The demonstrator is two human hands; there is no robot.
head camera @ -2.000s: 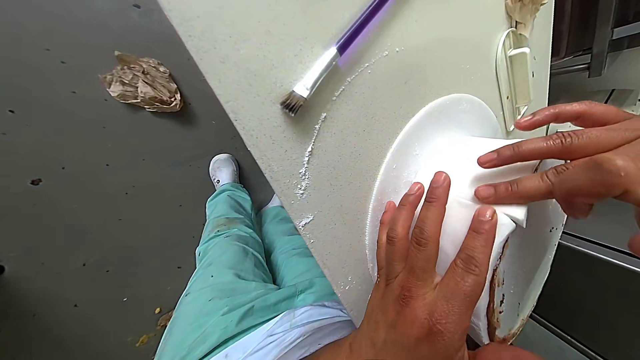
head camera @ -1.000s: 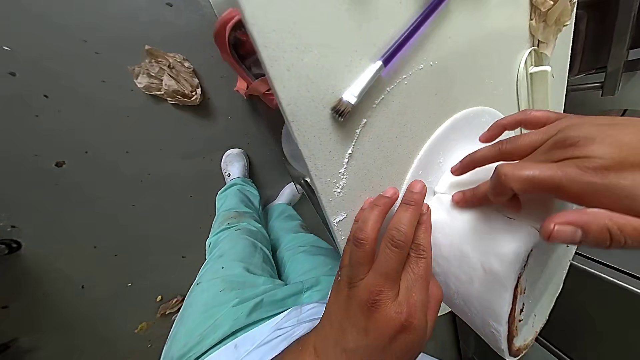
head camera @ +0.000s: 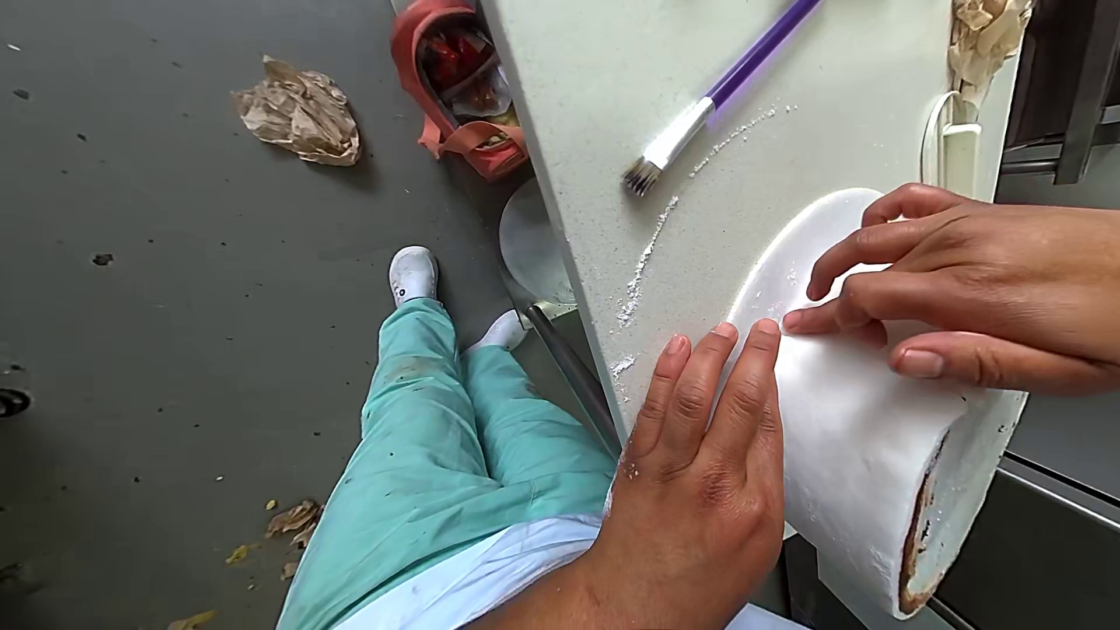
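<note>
A cake covered in smooth white fondant (head camera: 862, 455) lies on a round white board (head camera: 779, 254) at the counter's right side. Brown cake shows along its lower right edge. My left hand (head camera: 709, 455) rests along the near left side of the cake, palm down, its fingers slightly spread. From the right, my right hand (head camera: 971, 284) reaches over the cake with bent fingers, the index fingertip touching the fondant close to my left fingertips. Neither hand grasps anything. My right hand hides part of the cake's far side.
A purple-handled brush (head camera: 700, 105) lies on the pale countertop (head camera: 604, 96) beside trails of white powder (head camera: 646, 254). At the back right are crumpled brown paper (head camera: 984, 39) and a pale plastic object (head camera: 961, 157). An open red bag (head camera: 420, 79) sits left of the counter; crumpled paper (head camera: 302, 114) lies on the floor.
Since two seconds ago, my left hand has gone from lying over the fondant to the cake's near left side. My right fingers have come to the fondant beside the left fingertips. The view has shifted.
</note>
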